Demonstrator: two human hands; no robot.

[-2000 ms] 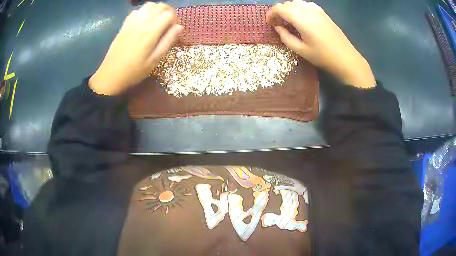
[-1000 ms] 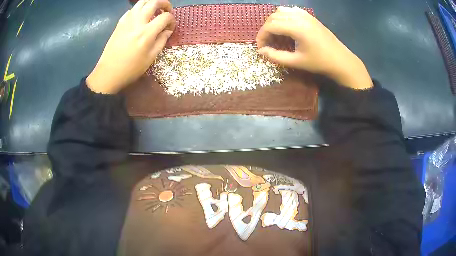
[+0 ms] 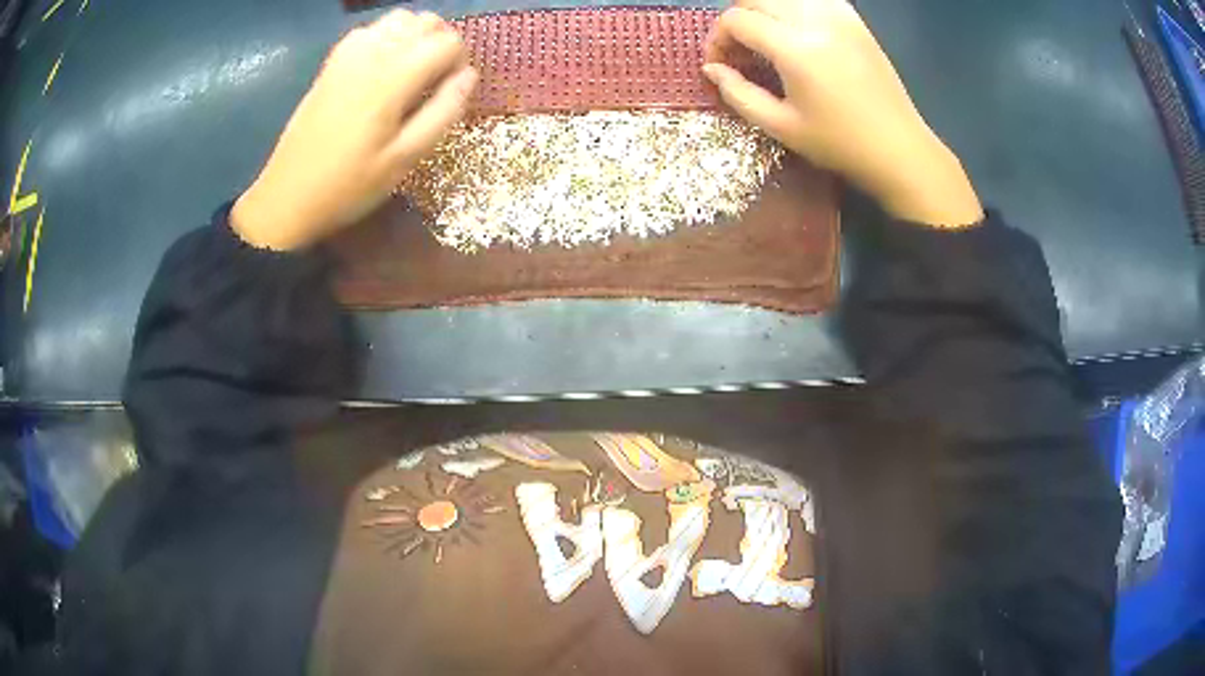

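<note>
A dull-red loading block with a dense grid of holes lies at the far edge of the brown work cloth. A wide glittering heap of tiny metal pieces lies on the cloth against the block's near side. My left hand is over the block's left end, fingers curled. My right hand is over its right end, fingers bent with a gap between thumb and fingers. The fingertips are blurred, and I cannot tell whether either hand holds a tiny piece.
The dark green table has yellow tape at the left. A dark ridged block lies at the far right beside a blue edge. Blue bins with clear plastic bags stand below the table edge at both sides.
Since one second ago my right hand has moved right and slightly up along the block, back near its earlier place. My left hand has shifted slightly and its fingers have changed pose.
</note>
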